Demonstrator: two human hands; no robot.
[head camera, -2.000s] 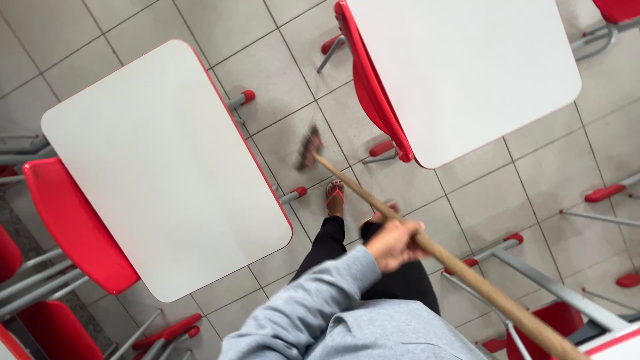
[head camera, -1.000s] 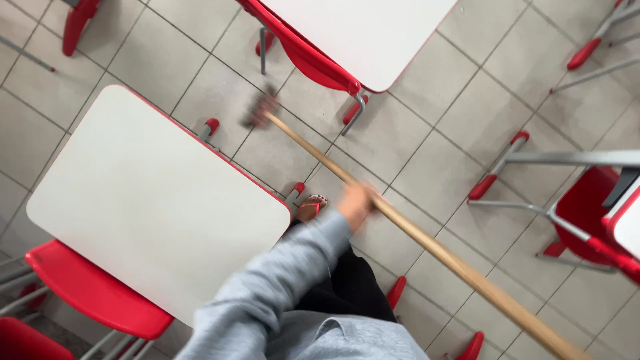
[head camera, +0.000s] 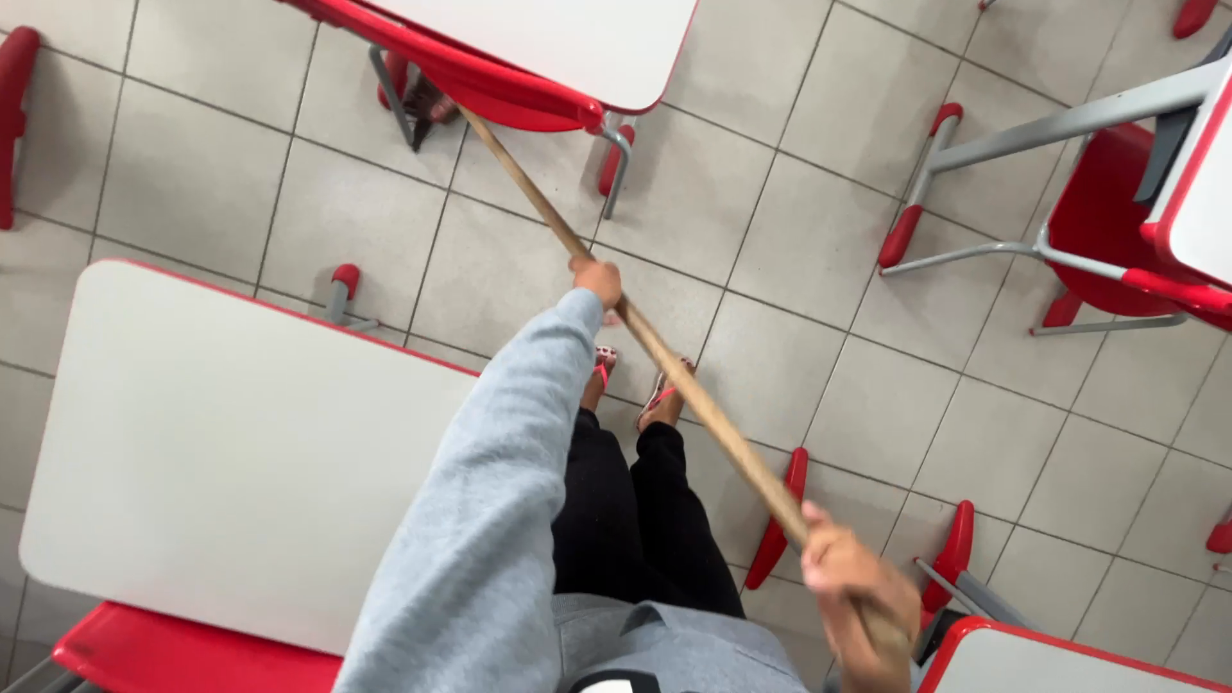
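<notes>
My left hand (head camera: 599, 281) grips the middle of a long wooden broom handle (head camera: 707, 412), arm stretched forward. Lower right, my right hand (head camera: 859, 587) is closed round the handle near its upper end and looks slightly blurred. The handle runs diagonally to the upper left, where the dark broom head (head camera: 428, 104) touches the floor beneath a red chair (head camera: 500, 89), partly hidden by the chair seat. Both feet, in sandals, stand on the tiles below my left hand.
A white table (head camera: 241, 452) with red edging is close at left, with a red chair (head camera: 183, 654) below it. Another white table (head camera: 577, 43) stands ahead. At right are a table (head camera: 1203, 192) and a red chair (head camera: 1088, 221); a table corner (head camera: 1039, 664) lies lower right. Grey floor tiles (head camera: 799, 250) run between.
The broom head has moved from the open floor beside the chair to under it. My right hand, out of view before, now shows on the handle. The view has shifted.
</notes>
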